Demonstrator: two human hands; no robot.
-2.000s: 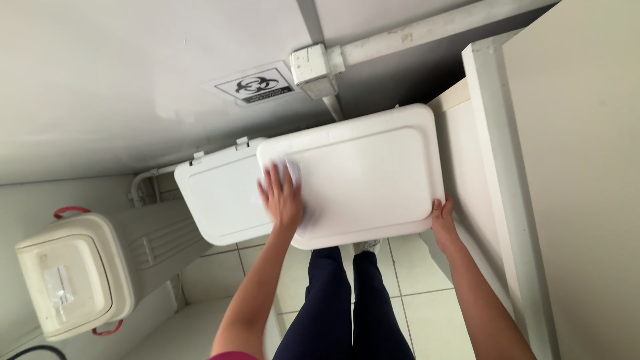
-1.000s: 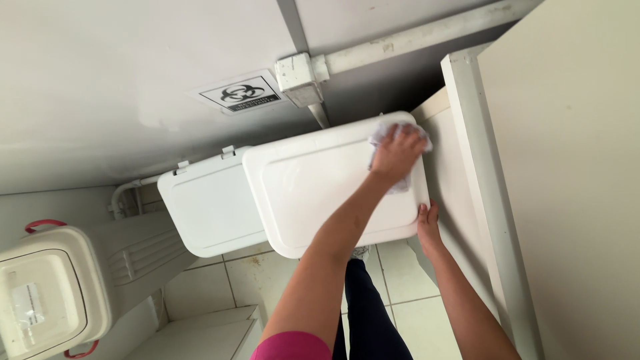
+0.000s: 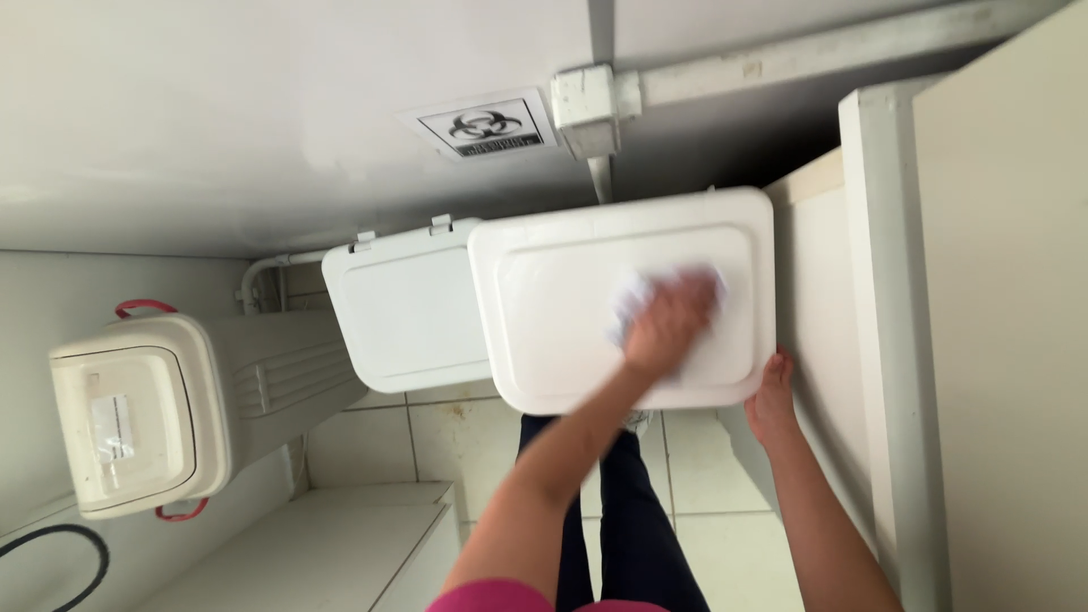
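Note:
My left hand (image 3: 671, 327), blurred, presses a crumpled white cloth (image 3: 627, 308) on the top of a white plastic bin lid (image 3: 552, 297), right of its middle. My right hand (image 3: 772, 399) grips the lid's lower right corner, thumb at the edge and the other fingers largely hidden. The lid lies closed beneath my hands. Beside it on the left, partly overlapped by it, is a second white hinged bin lid (image 3: 412, 314).
A beige lidded bin (image 3: 140, 425) with red handles stands at the left. A biohazard sign (image 3: 486, 126), a junction box (image 3: 586, 106) and a pipe (image 3: 765, 55) are on the wall. A panel with a pale post (image 3: 892, 340) borders the right side, above a tiled floor (image 3: 450, 433).
My left hand has moved across the lid from its left part to the upper right corner, then back down and left with the cloth. My right hand stays at the lid's right edge.

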